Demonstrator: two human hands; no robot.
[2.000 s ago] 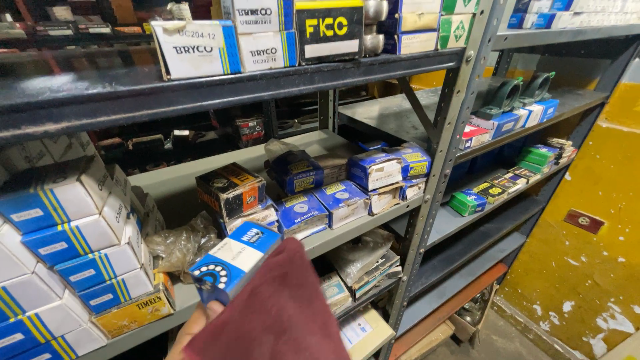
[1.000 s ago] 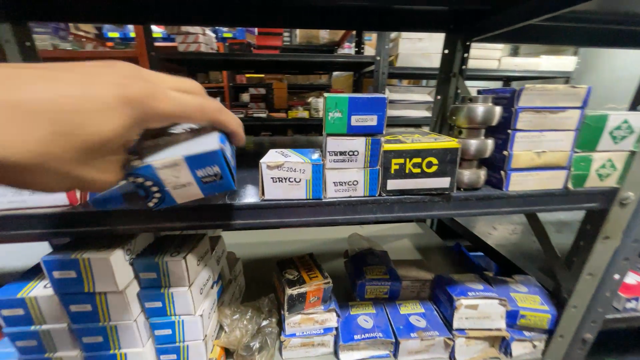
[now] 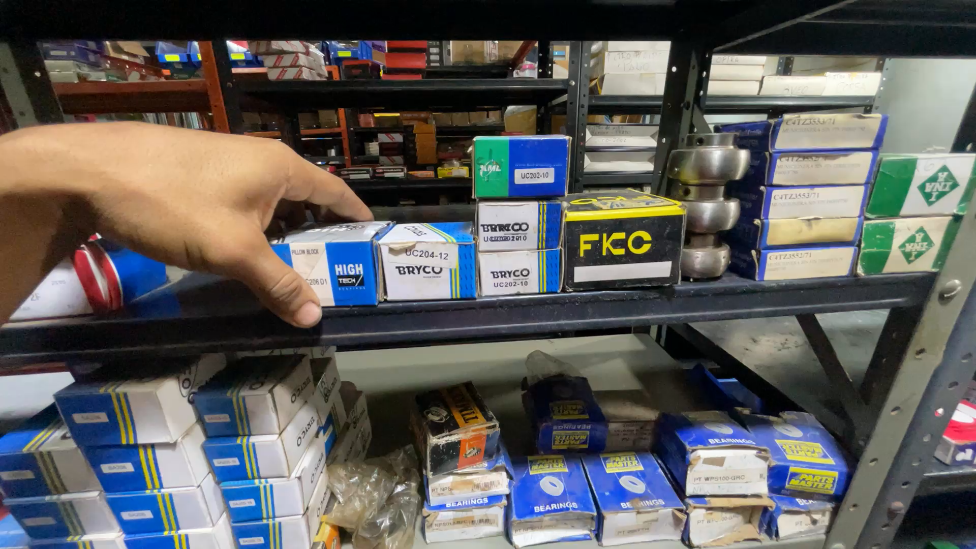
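My left hand (image 3: 221,206) reaches in from the left over the upper shelf. Its fingers spread around the left end of a blue and white High Tech pillow block box (image 3: 343,263), thumb at the front and fingers behind; whether it still grips the box I cannot tell. That box stands on the shelf, directly beside a Bryco box (image 3: 428,263). Farther right are two stacked Bryco boxes (image 3: 520,271) with a green and blue box (image 3: 521,166) on top, then a black and yellow FKC box (image 3: 624,242). My right hand is out of view.
Metal bearing inserts (image 3: 705,206) stand stacked beside blue and tan boxes (image 3: 812,191) and green and white boxes (image 3: 915,213). The black shelf edge (image 3: 534,309) runs across. Below are stacked Bryco boxes (image 3: 130,419), crumpled plastic (image 3: 374,488) and Parts Master boxes (image 3: 553,496). A perforated upright (image 3: 915,366) stands right.
The High Tech box, held in the air by my left hand one second ago, now stands on the upper shelf beside the Bryco box. Earlier the view looked down at the lower shelf.
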